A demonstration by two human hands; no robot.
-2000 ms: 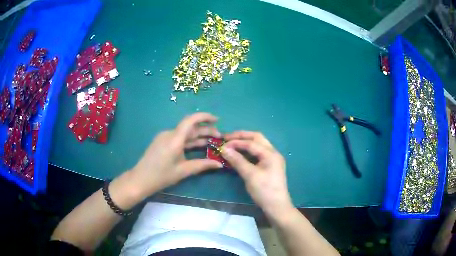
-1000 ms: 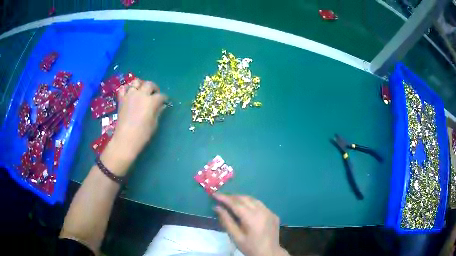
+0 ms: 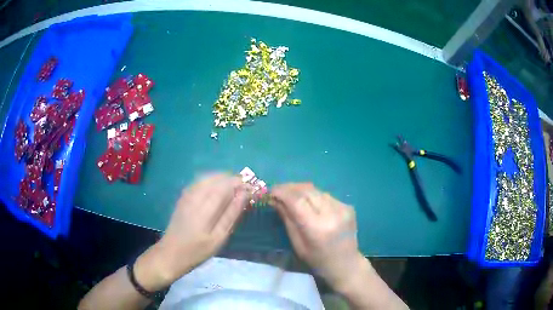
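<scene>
A red circuit board (image 3: pixel 254 186) with pale pads is between my hands near the table's front edge, partly hidden by my fingers. My left hand (image 3: pixel 209 209) is blurred and grips the board's left side. My right hand (image 3: pixel 318 221) has its fingertips closed at the board's right edge; whether they also hold a small part cannot be seen. A heap of yellow and silver components (image 3: pixel 258 85) lies beyond my hands. A stack of red boards (image 3: pixel 127 154) lies at the left.
The left blue bin (image 3: pixel 100 45) holds loose red boards. The right blue bin (image 3: pixel 478 163) holds yellow-silver components, with a small red piece (image 3: pixel 462 86) by its top. Open black-handled pliers (image 3: pixel 421 184) lie at the right. A pale rail (image 3: pixel 339 25) borders the far side.
My left hand has come back from the board stack to the board in front of me. My right hand has moved up to its right edge. The camera view has also shifted.
</scene>
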